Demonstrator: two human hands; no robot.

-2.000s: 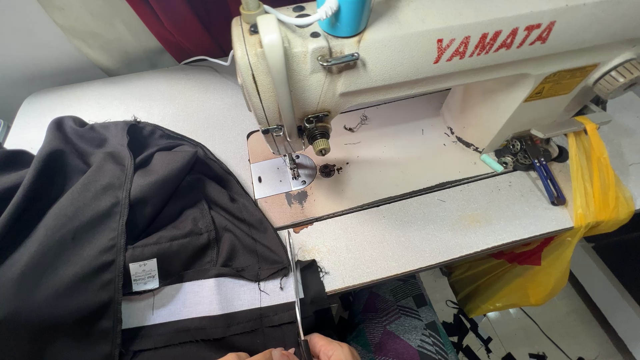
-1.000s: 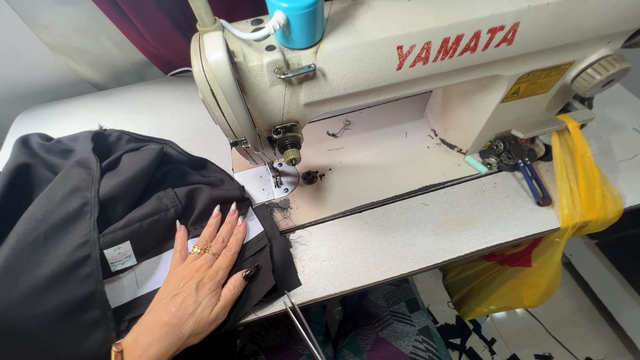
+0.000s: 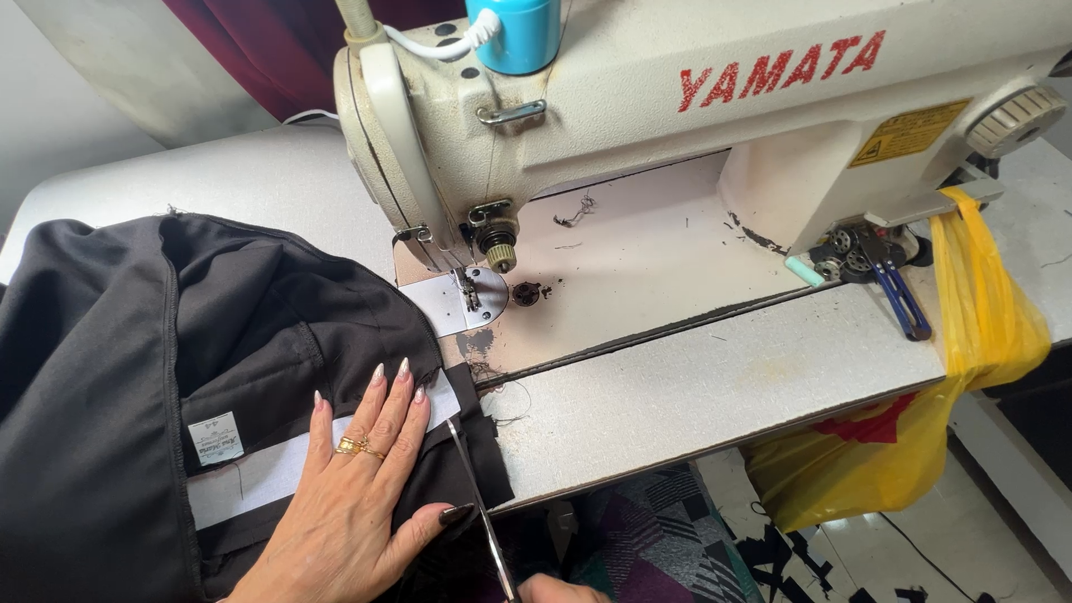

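My left hand (image 3: pixel 352 486), with gold rings, lies spread flat on a white fabric strip (image 3: pixel 251 473) and the black garment (image 3: pixel 92 402) around it. At the bottom edge my right hand (image 3: pixel 557 589) is partly cut off by the frame, holding metal scissors (image 3: pixel 486 523). The scissors' tips touch the right end of the white strip, close to my left fingertips. A small white label (image 3: pixel 216 439) with writing is on the garment. Just above the cloth are the presser foot (image 3: pixel 467 295) and needle plate (image 3: pixel 427 303) of the sewing machine.
The sewing machine (image 3: pixel 620 109) spans the back of the table (image 3: pixel 653 402). Blue-handled thread snips (image 3: pixel 903 301), bobbins (image 3: pixel 837 251) and a pale green stick (image 3: pixel 804 271) lie at its right base. A yellow plastic bag (image 3: pixel 980 301) hangs over the front edge; fabric scraps (image 3: pixel 779 557) lie on the floor.
My left hand has come to lie flat on the strip, as it was one second ago. The scissors have moved from beside the cloth's front corner to the strip's end.
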